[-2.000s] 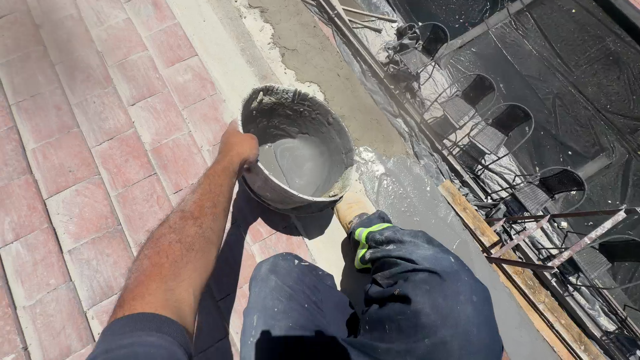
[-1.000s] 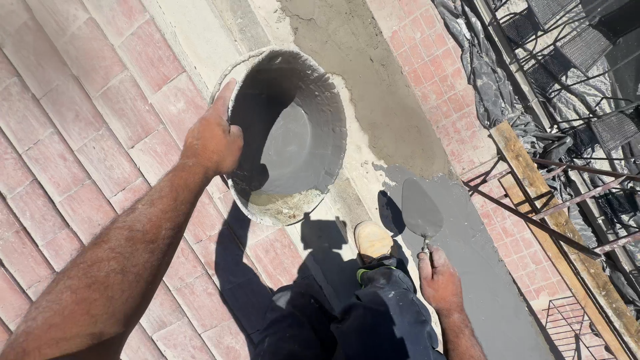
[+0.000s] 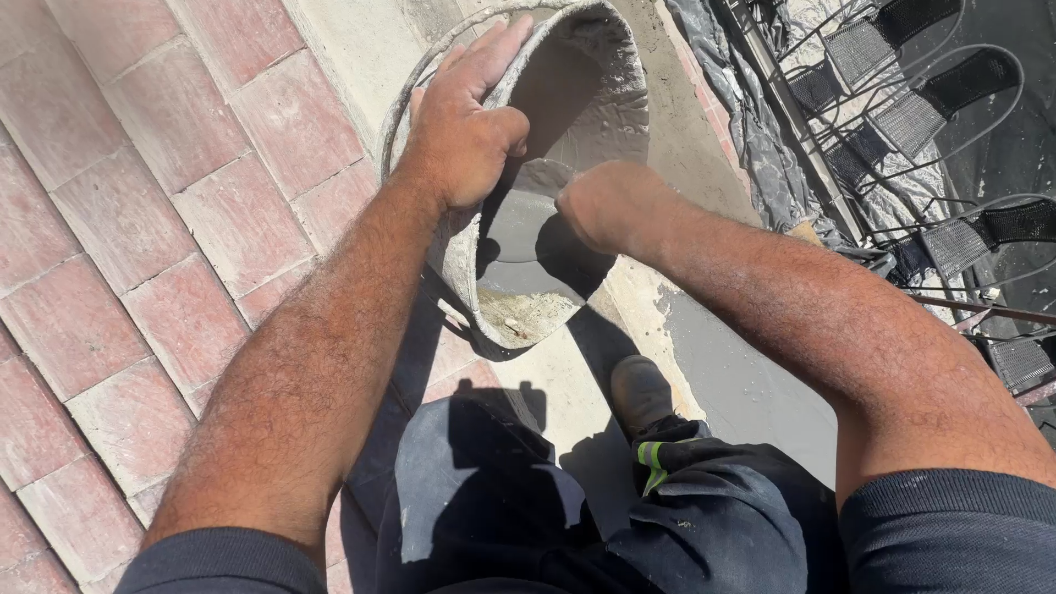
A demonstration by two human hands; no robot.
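Observation:
A mortar-crusted bucket [image 3: 631, 91] is tilted toward me, with wet grey mortar [image 3: 524, 223] inside. My left hand [image 3: 466, 124] grips its upper left rim, thumb toward the inside. Closed in a fist, my right hand [image 3: 615, 206] is in the bucket's mouth, just above the mortar. The trowel it held a second ago is mostly hidden by the fist and shadow; its blade cannot be made out clearly. Right of the bucket lies a smooth strip of wet grey mortar [image 3: 742, 379], with a rougher, drier stretch [image 3: 689, 124] beyond it.
Reddish paving tiles [image 3: 181, 115] cover the left side. My boot [image 3: 642, 392] stands on the pale ledge beside the wet mortar. Crumpled dark plastic sheeting [image 3: 726, 82], a metal rail [image 3: 792, 124] and several metal-framed mesh chairs [image 3: 916, 120] are at the right.
My right hand, with the trowel a second ago over the mortar strip beside my boot, has moved up and left into the bucket. The bucket is tilted more toward me.

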